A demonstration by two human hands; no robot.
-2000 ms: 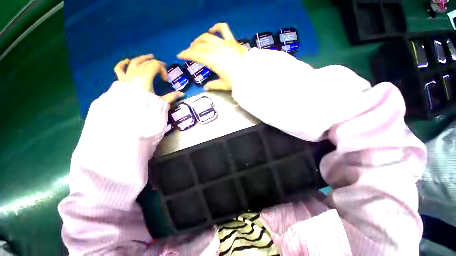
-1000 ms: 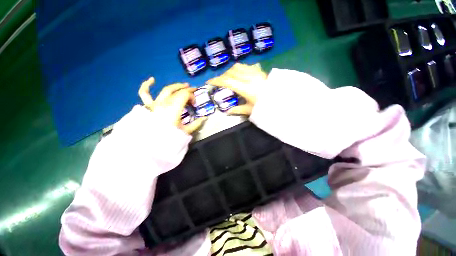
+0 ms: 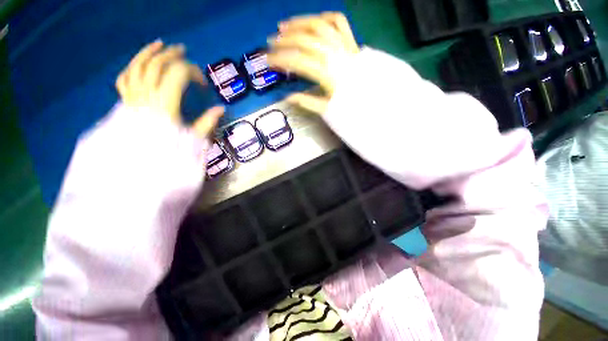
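Three lit watch bodies [image 3: 245,140] lie in a row on the tan board [image 3: 300,150], showing mostly white and pink screens. Two more watch bodies [image 3: 227,80] with blue and white screens lie on the blue mat [image 3: 73,80], between my hands. My left hand [image 3: 163,86] is blurred, fingers apart, at the left of these, holding nothing visible. My right hand [image 3: 315,56] is over the right end of the mat row, fingers spread, and may cover further watch bodies; its contact with them cannot be told.
An empty black tray [image 3: 287,233] with square pockets lies between the board and my body. At the right, a filled black tray [image 3: 533,83] and another black tray [image 3: 443,20] stand on the green bench [image 3: 383,63]. A clear plastic bag [image 3: 577,186] is at the right edge.
Both hands have moved up and apart from the watch bodies at the board to the row on the mat. The screens on the board changed from blue and white to mostly white and pink.
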